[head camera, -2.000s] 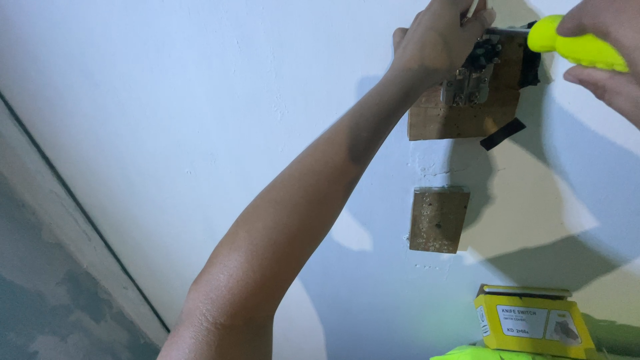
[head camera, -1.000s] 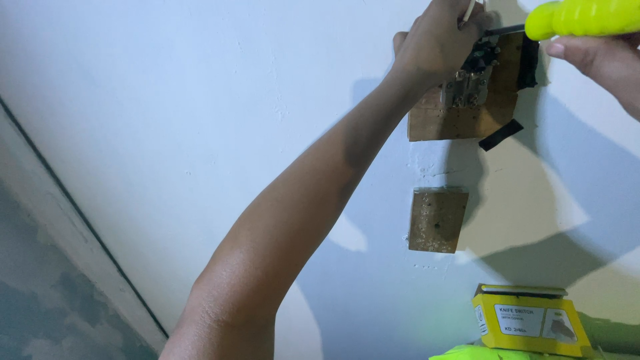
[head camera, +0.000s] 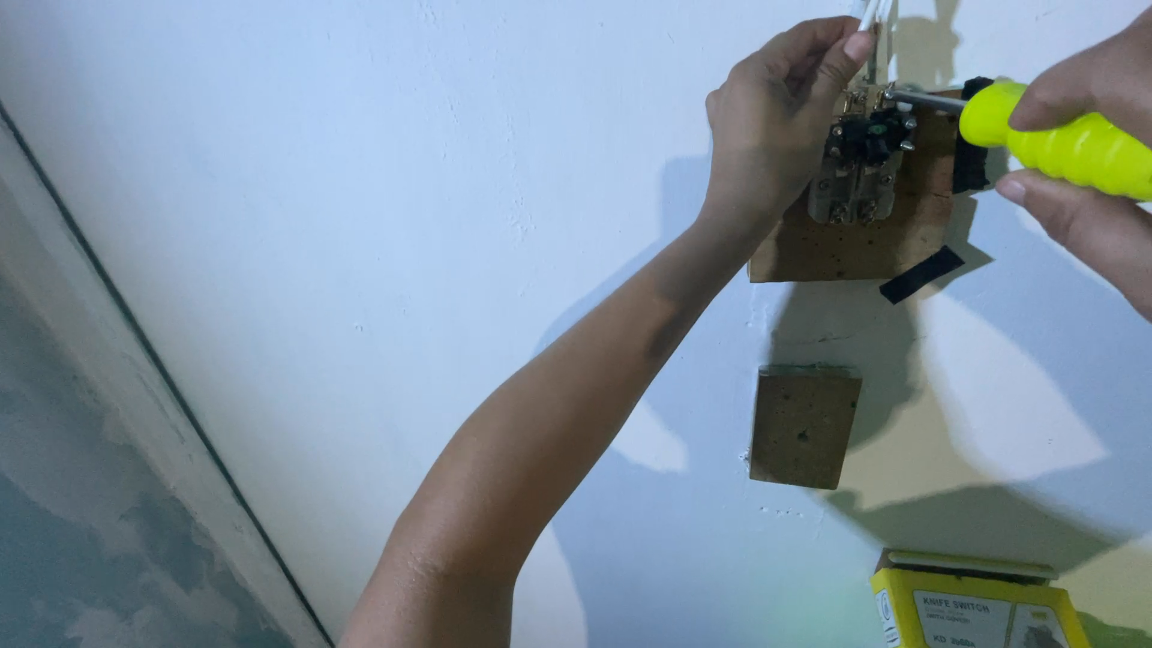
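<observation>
A knife switch (head camera: 864, 157) with a black middle part and metal terminals is mounted on a wooden board (head camera: 837, 252) on the wall. My left hand (head camera: 783, 117) is at its upper left, thumb and fingers closed on white electrical wires (head camera: 871, 16) that come down from above. From the right, my right hand (head camera: 1080, 135) grips the yellow-green handle of a screwdriver (head camera: 1044, 135). Its shaft points left, with the tip at the switch's upper right terminal. Whether the tip sits in a screw is too small to tell.
Black tape (head camera: 972, 144) is at the board's right edge, and a short strip of black tape (head camera: 922, 274) at its lower corner. Below are a small wooden block (head camera: 804, 430) on the wall and a yellow knife switch box (head camera: 981, 598) at the bottom right.
My right hand has shifted its fingers on the screwdriver handle, holding it now with thumb and fingers spread around it. My left hand has stayed at the wires.
</observation>
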